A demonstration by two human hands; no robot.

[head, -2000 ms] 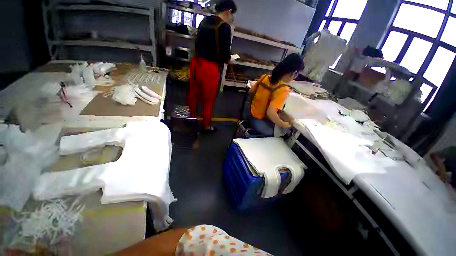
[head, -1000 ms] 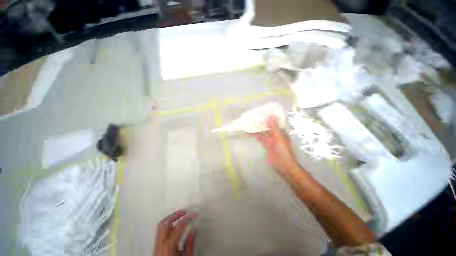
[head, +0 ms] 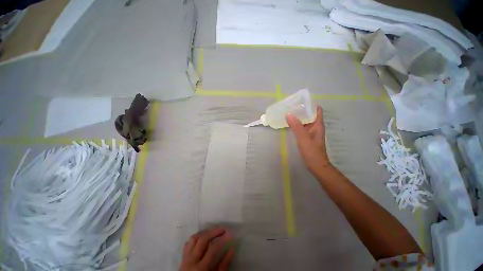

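Note:
My right hand (head: 310, 137) is closed round a translucent glue bottle (head: 290, 110) with pale yellowish liquid, held tilted with its thin nozzle pointing left. The nozzle tip is at the upper right corner of a pale strap-shaped piece (head: 225, 174); I cannot tell if it touches. The piece lies lengthwise on the grey-beige table cover (head: 344, 222), with dark streaks around it. My left hand (head: 207, 250) rests at the near end of the piece, fingers bent, holding nothing that I can see.
Long white strips (head: 69, 201) lie heaped at left, below a dark crumpled cloth (head: 133, 120) and a white card (head: 79, 114). Short white strips (head: 403, 169) lie at right beside stacked white panels (head: 455, 238). Crumpled fabric (head: 429, 95) lies at upper right. Yellow tape (head: 286, 180) crosses the cover.
The view has turned from the room to the table. Over the last second, the bottle's nozzle has come to the far end of the strap-shaped piece, and my left hand has come to its near end.

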